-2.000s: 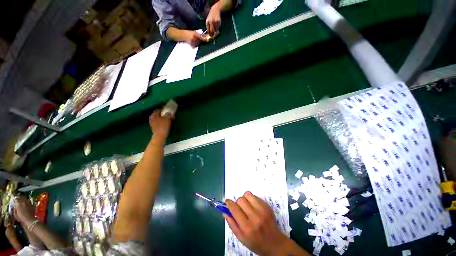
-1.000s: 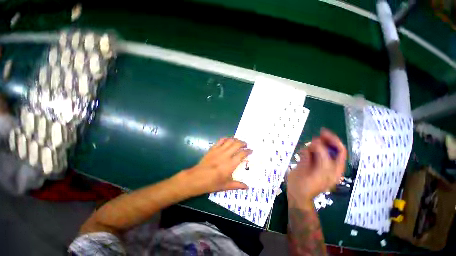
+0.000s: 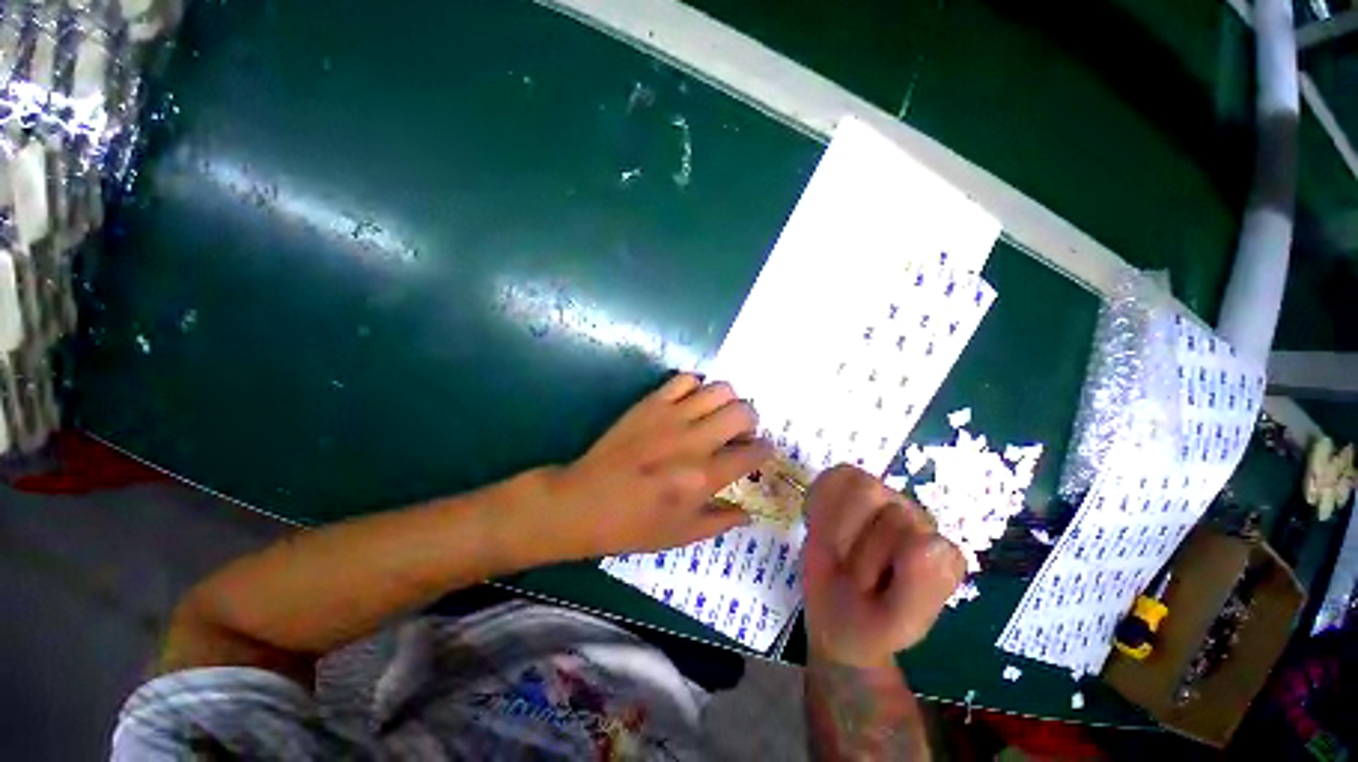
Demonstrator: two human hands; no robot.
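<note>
My left hand [image 3: 678, 462] holds a small cream plastic housing [image 3: 767, 494] over the lower part of the white adhesive pad sheet [image 3: 849, 320] with rows of small blue-dark marks. My right hand [image 3: 879, 566] is closed right beside the housing, its fingers touching or nearly touching it. A thin pointed tip seems to show between the right fingers and the housing; the rest of the tool is hidden in the fist. Any adhesive piece is too small to tell.
A heap of small white liner squares [image 3: 976, 491] lies right of the sheet. Spare adhesive sheets [image 3: 1147, 491] lie on bubble wrap [image 3: 1124, 365]. A brown parts box [image 3: 1229, 640] and a yellow-and-black tool [image 3: 1142, 627] are at lower right. Wrapped cream housings [image 3: 30, 223] are at far left.
The left hand went from the belt to the sheet, then came to hold a housing. The right hand moved in from over the liner heap to the housing. The view shifted right.
</note>
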